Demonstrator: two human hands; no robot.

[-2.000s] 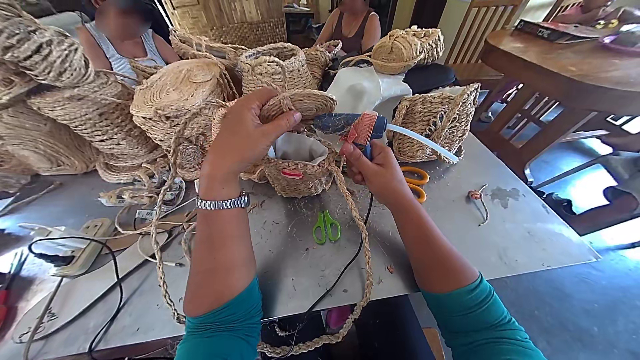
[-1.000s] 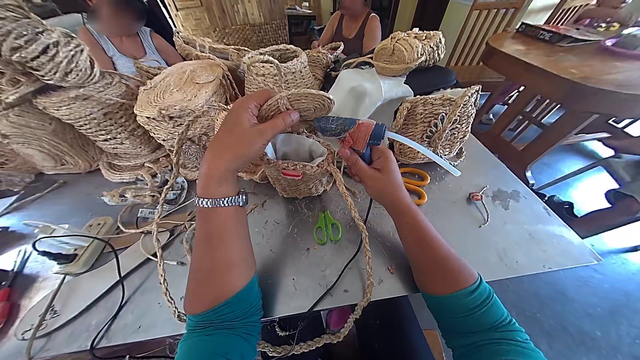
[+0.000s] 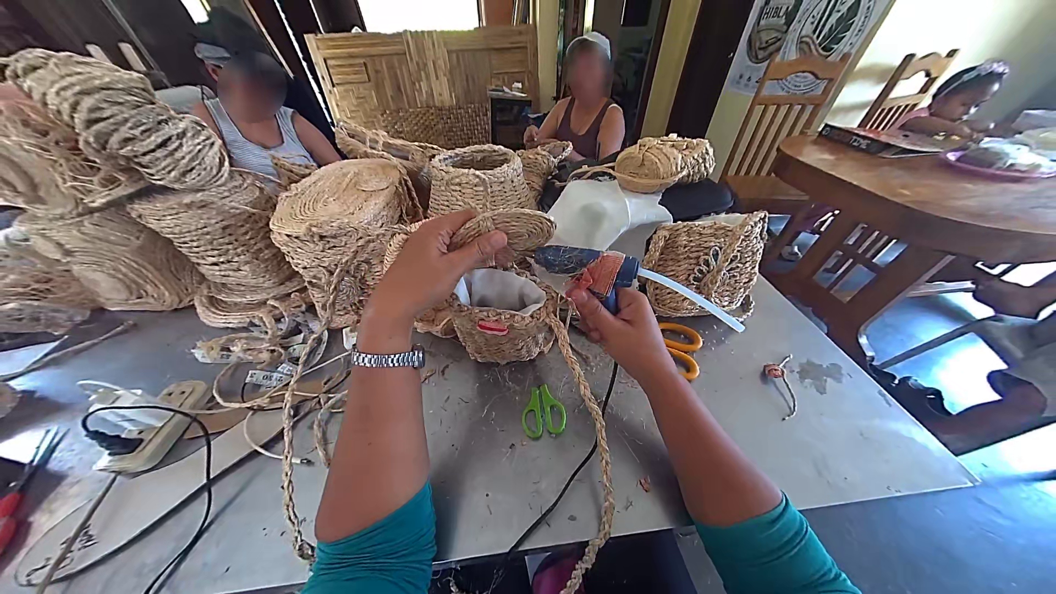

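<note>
My left hand [image 3: 433, 260] grips a round, flat woven fibre lid [image 3: 516, 228] and tilts it over a small lined woven bag [image 3: 503, 334]. In my right hand [image 3: 619, 326] is a glue gun [image 3: 590, 266] wrapped in reddish material, with a long white glue stick out of its back. The gun's nozzle points left toward the lid's underside; whether it touches is hidden. A long braided strap [image 3: 596, 421] hangs from the bag over the table's front edge. Green-handled scissors [image 3: 544, 411] lie in front of the bag, and orange-handled scissors [image 3: 683, 351] lie right of my right hand.
Woven baskets [image 3: 342, 219] and thick rope coils [image 3: 107, 264] crowd the back and left. A power strip [image 3: 161, 425] with black cords lies left, near red-handled pliers [image 3: 10, 503]. A patterned woven basket [image 3: 714, 264] stands right. Two people sit beyond the table [image 3: 841, 445]; another is at a wooden table.
</note>
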